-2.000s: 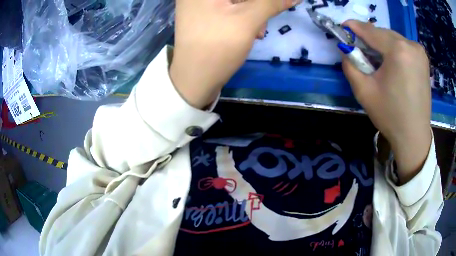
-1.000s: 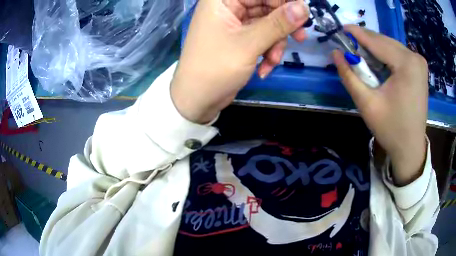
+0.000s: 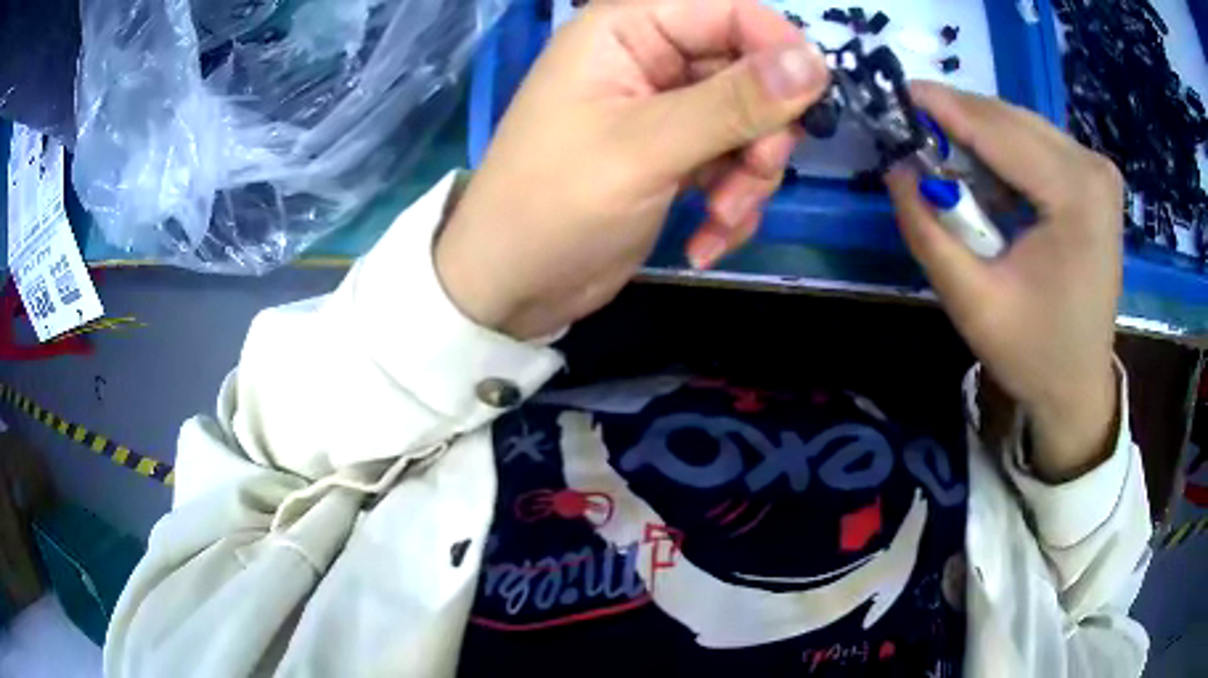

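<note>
My left hand (image 3: 636,146) pinches a black moulded shot (image 3: 855,93) between thumb and fingers above the main tray (image 3: 848,219). My right hand (image 3: 1027,239) is closed around the side cutters (image 3: 974,219), white handles with blue accents. The silver jaws are at the black shot and partly hidden by it; whether they bite on it cannot be told. Loose small black parts (image 3: 949,62) lie on the white liner of the main tray, partly hidden by my hands.
A second blue tray with a heap of black pieces (image 3: 1126,106) stands at the right. A crumpled clear plastic bag (image 3: 199,146) lies at the left on the green bench. A white label (image 3: 50,252) hangs at the far left bench edge.
My left hand has come down from the top edge, bringing the black shot to the cutters' jaws. My right hand has moved slightly down. The shot has turned a little since one second ago.
</note>
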